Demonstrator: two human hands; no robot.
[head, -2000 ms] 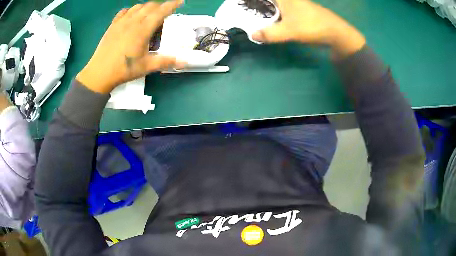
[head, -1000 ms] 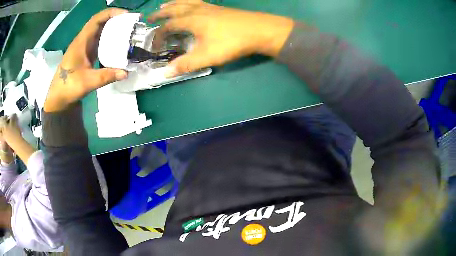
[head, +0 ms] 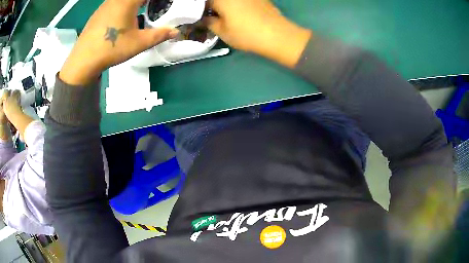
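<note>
A white camera body [head: 185, 51] lies on the green bench top at the upper middle, its open side showing some wiring. A white round shell [head: 177, 11] with a dark inside is held over it, near the top edge. My left hand [head: 115, 38] is on the left side of the shell, thumb against its lower edge. My right hand [head: 252, 31] is at its right side, fingers at the gap between shell and body. A white antenna [head: 205, 55] sticks out along the body's near side. The white mounting bracket [head: 127, 90] extends towards me at the left.
White unfinished cameras [head: 54, 51] lie at the far left, by a coworker's hand [head: 14, 109] and light sleeve. The bench's front edge [head: 216, 116] crosses below my hands. Blue stools [head: 149, 180] stand beneath, left and right.
The round shell, apart at the right two seconds ago, was at the body's left one second ago and is now above the body. Both hands have shifted up and slightly right since then.
</note>
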